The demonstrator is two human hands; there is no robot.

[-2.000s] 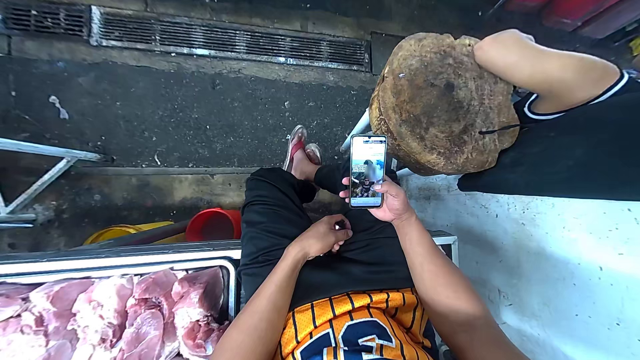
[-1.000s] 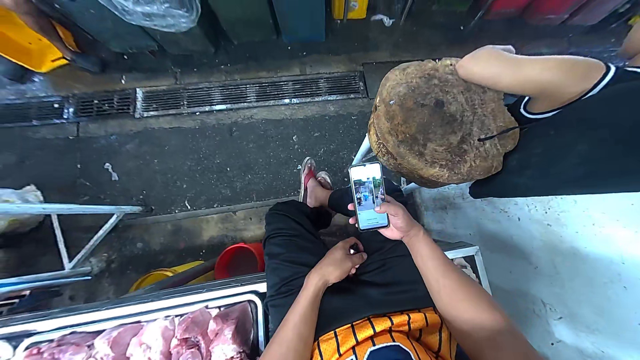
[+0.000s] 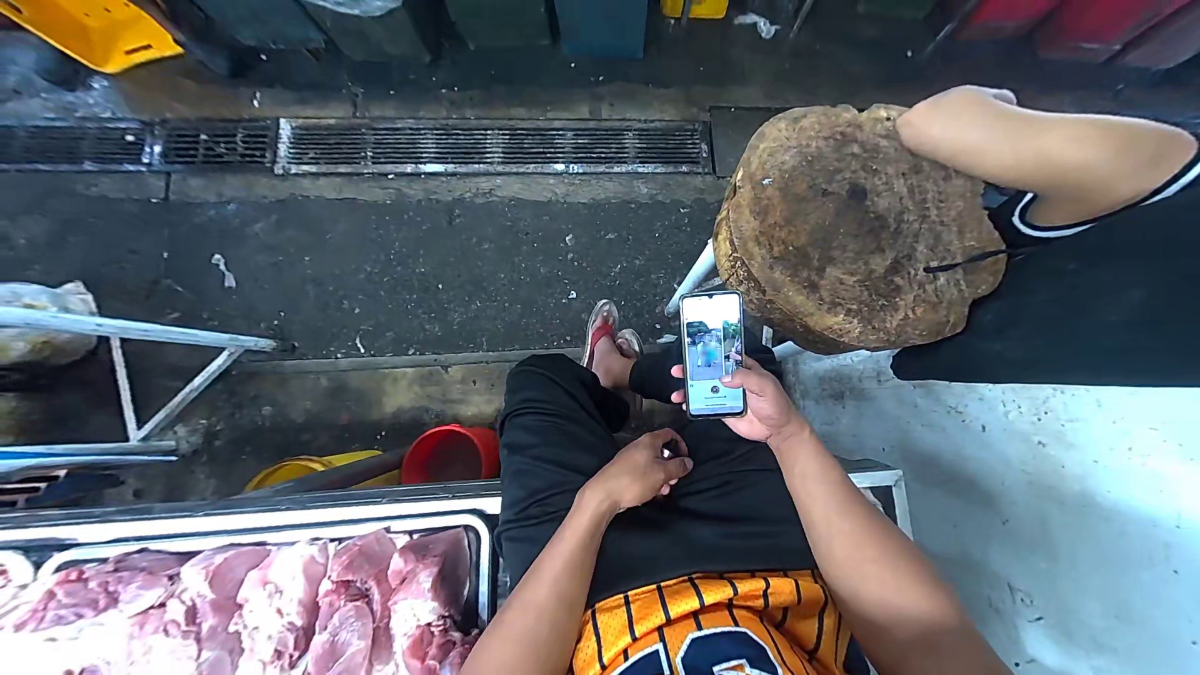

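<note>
My right hand (image 3: 764, 403) holds a smartphone (image 3: 714, 354) upright over my lap, its lit screen facing me and the thumb on the lower part of the screen. My left hand (image 3: 642, 472) rests on my thigh with curled fingers; a small dark thing with a light spot shows between them, too small to name. I sit in black trousers (image 3: 553, 450) with my feet in red-strapped flip-flops (image 3: 603, 333). To my left, raw meat pieces (image 3: 281, 600) lie in a metal-rimmed tray (image 3: 483, 553).
At the upper right stands a thick round wooden chopping block (image 3: 844, 225), with another person's bent arm (image 3: 1041, 145) on its edge. A red bucket (image 3: 452, 459) and a yellow container (image 3: 300, 469) are beyond the tray. A white metal frame (image 3: 178, 333) stands left; a floor drain grate (image 3: 497, 145) crosses the far side.
The picture on the phone's screen differs from the one two seconds ago. Both hands keep about the same place over my lap. The view has tilted upward, showing bins at the top.
</note>
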